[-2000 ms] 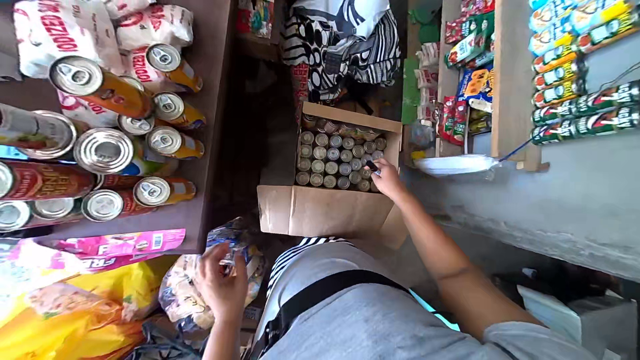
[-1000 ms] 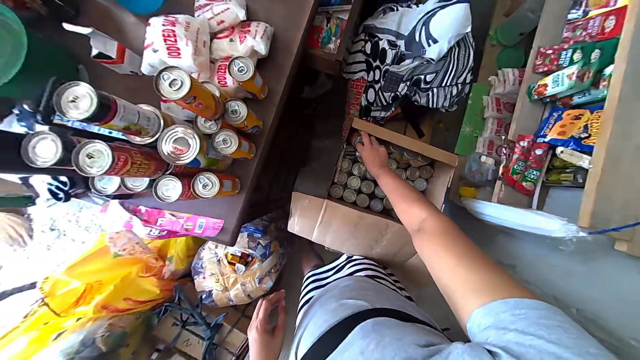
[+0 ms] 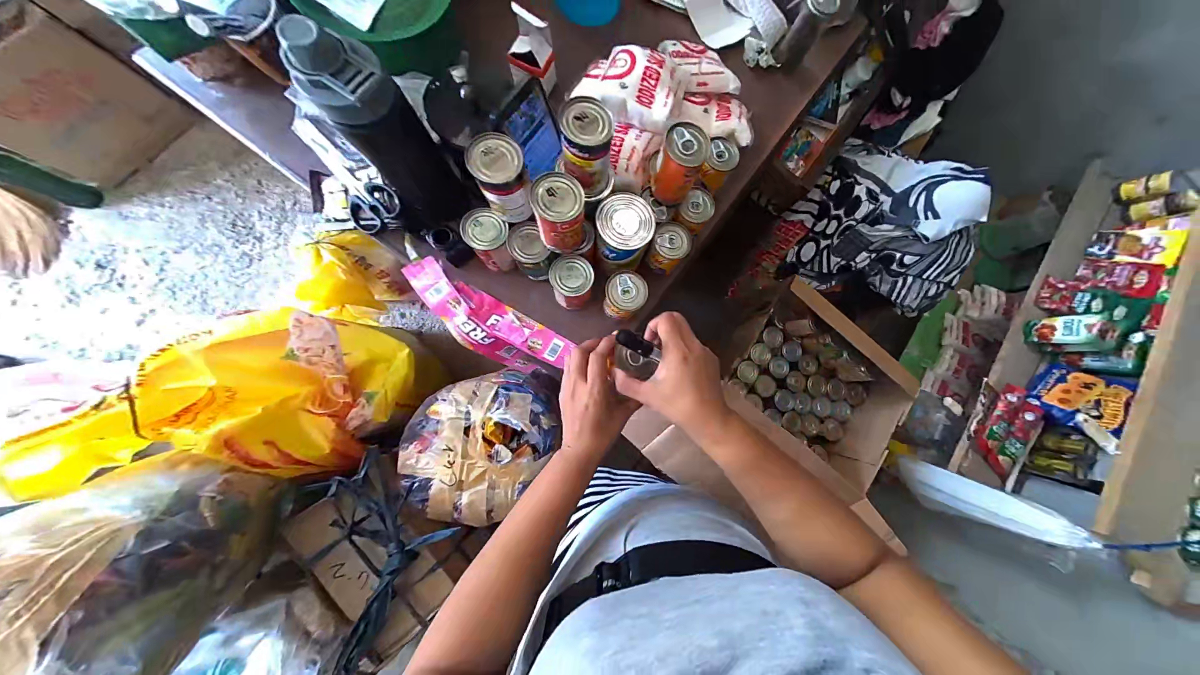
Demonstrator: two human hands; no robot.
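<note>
In front of my waist, near the table's front edge, my left hand (image 3: pixel 598 398) grips a small can (image 3: pixel 637 363) from its left side. My right hand (image 3: pixel 680 370) is on the can's other side, with a black marker (image 3: pixel 636 343) held over the can's top. Just beyond, a group of upright cans (image 3: pixel 558 199) stands on the dark table (image 3: pixel 525 305), some stacked. At the right, an open cardboard box (image 3: pixel 769 433) holds rows of small cans (image 3: pixel 795 382).
Iodized salt packs (image 3: pixel 642 89), a black bottle (image 3: pixel 361 122) and scissors (image 3: pixel 375 208) are on the table. Yellow plastic bags (image 3: pixel 272 394) and a taped bundle (image 3: pixel 478 445) lie at the left. A wooden shelf (image 3: pixel 1120 469) with snack packs stands at the right.
My right hand has left the box and come to the front of my body. My left hand has come up and now holds a can with it. The view has swung left.
</note>
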